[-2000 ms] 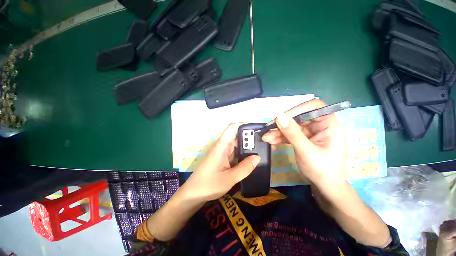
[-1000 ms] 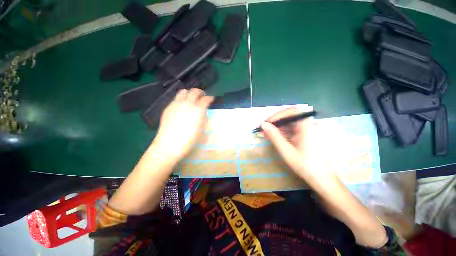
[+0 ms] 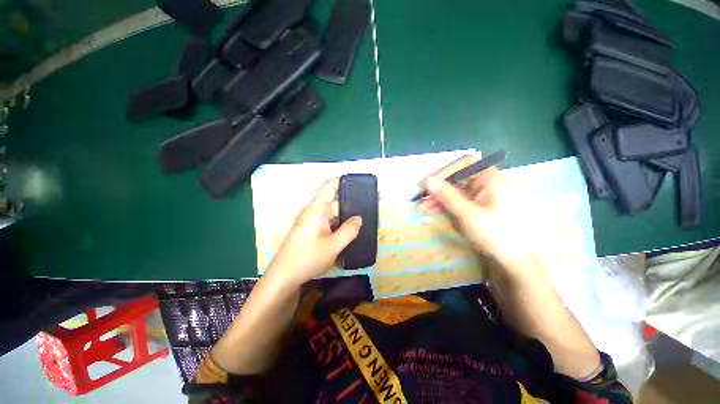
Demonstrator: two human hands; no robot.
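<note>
My left hand (image 3: 312,243) holds a black phone case (image 3: 358,222) upright over the sheets, thumb on its face and fingers behind its left edge. My right hand (image 3: 478,207) holds dark tweezers (image 3: 472,169) like a pen, a little right of the case and not touching it. The tweezers' tip points down-left over the white part of the adhesive sheets (image 3: 272,188). These sheets have tan patterned rows and pale-blue lines, and lie under both hands. Any small piece at the tip is too small to tell.
Loose black cases (image 3: 272,75) lie on the green bench (image 3: 466,79) at the upper left. Another pile of cases (image 3: 635,91) is at the right. Below the bench are a red stool (image 3: 99,343), a dark woven crate (image 3: 207,316) and clear plastic (image 3: 624,304) at lower right.
The single case above the sheets' edge is gone from the bench. My left hand reached to the left-hand cases, then came back holding a case. The tweezers remain in my right hand.
</note>
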